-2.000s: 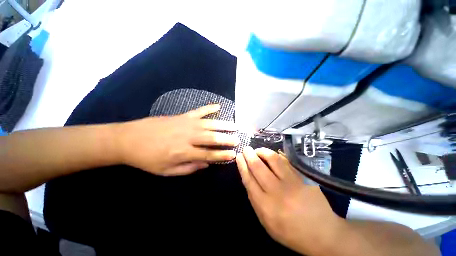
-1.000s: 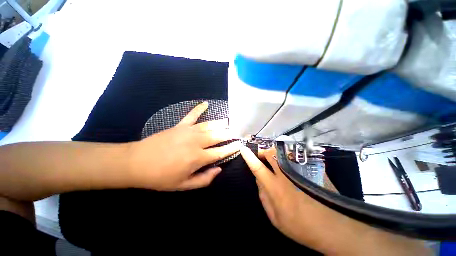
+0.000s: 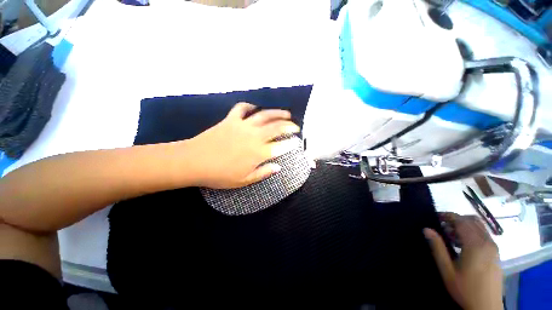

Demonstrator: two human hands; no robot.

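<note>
The black knit panel [image 3: 339, 242] lies spread on the machine table and runs under the sewing head. The grey checked oval patch [image 3: 257, 191] lies on it, left of the presser foot [image 3: 380, 166]. My left hand [image 3: 242, 148] rests palm down over the patch's upper left part, fingers spread and touching panel and patch. My right hand [image 3: 469, 257] is at the panel's right edge, with the thumb over the black fabric and the fingers at its border. A small dark or purplish detail between the fingers is unclear. The needle tip cannot be made out.
The white and blue machine head [image 3: 405, 54] stands at the upper right, with a dark curved hose [image 3: 436, 178] before the needle area. Thread snips [image 3: 483, 211] and a brown scrap [image 3: 486, 186] lie right of the panel. A grey checked pile [image 3: 30, 100] is at far left.
My right hand has moved from the presser foot to the panel's right edge. The patch shows more of its lower part, away from the foot. My left hand has moved up slightly. The view has shifted.
</note>
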